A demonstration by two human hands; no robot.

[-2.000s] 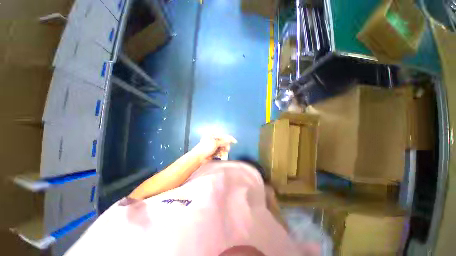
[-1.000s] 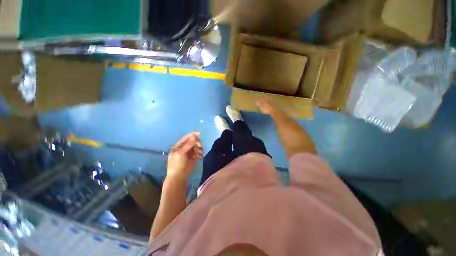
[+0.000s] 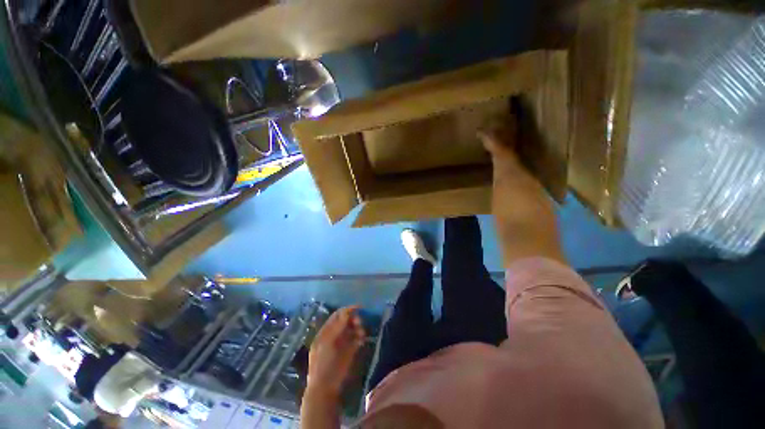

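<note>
An open brown carton (image 3: 419,205) stands in front of me, its flaps folded out. A flat brown cardboard sheet (image 3: 428,142) lies inside it. My right hand (image 3: 501,134) reaches into the carton at the right end of the sheet, beside a dark gap; its fingertips are partly hidden, and whether it grips the sheet cannot be told. My left hand (image 3: 337,331) hangs at the lower left, away from the carton, fingers loosely curled and apart, with nothing visible in it.
Clear plastic trays (image 3: 713,126) are piled right of the carton. A black round stool seat (image 3: 180,134) and a metal frame stand at the left. Another carton (image 3: 210,29) is at the top. Another person's dark-trousered leg (image 3: 696,310) shows at the right, and a person in white (image 3: 126,381) at the lower left.
The view has turned and come closer to the carton. My right hand has moved from the near flap into the carton. My left hand stays low and empty. Another person's leg has appeared at the right.
</note>
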